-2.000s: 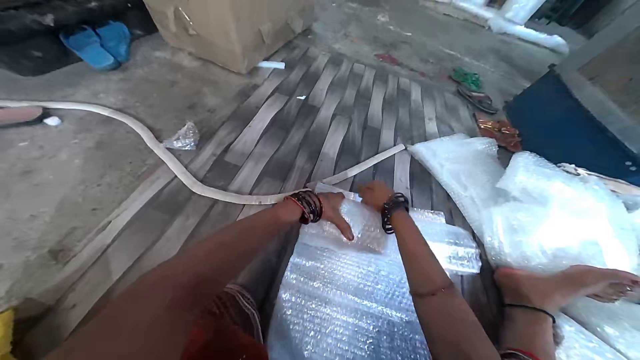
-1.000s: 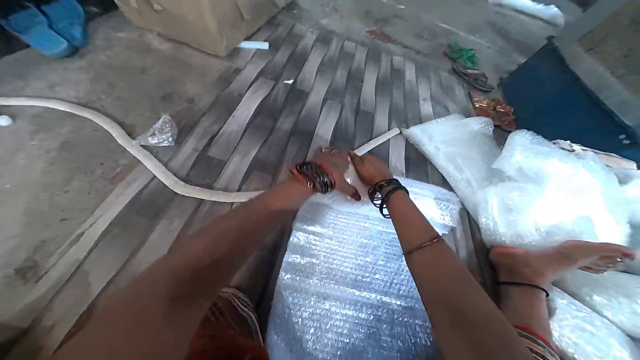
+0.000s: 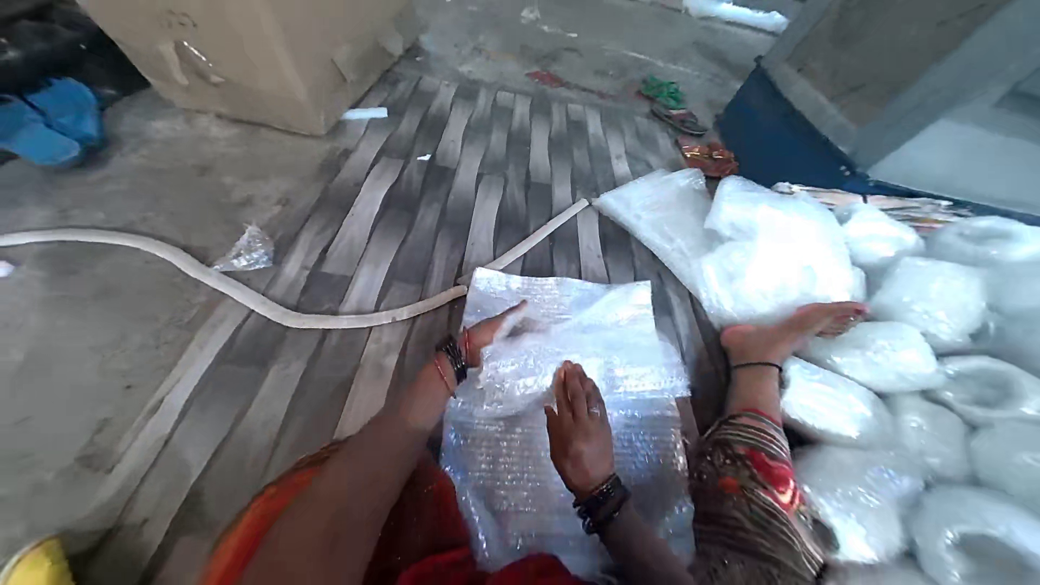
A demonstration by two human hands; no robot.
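A sheet of bubble wrap (image 3: 487, 455) lies in front of me on a striped mat, with a smaller folded piece (image 3: 561, 309) over its far half. My left hand (image 3: 496, 329) is at the left edge of the folded piece, the thumb side showing and some fingers hidden by the plastic. Flat and palm down, my right hand (image 3: 581, 431) rests on the wrap near the folded piece's lower edge, fingers pointing away from me. It grips nothing.
A long pale strip (image 3: 292, 317) winds over the mat (image 3: 455, 195). Wrapped bundles (image 3: 877, 357) and loose plastic sheeting (image 3: 772, 252) lie right, beside my foot (image 3: 780, 329). A cardboard box (image 3: 244, 65) and blue slippers (image 3: 57, 122) are at the back left.
My hands were close together at the wrap's far edge; now they are apart, the right one nearer my body and flat. A folded piece now lies spread over the sheet.
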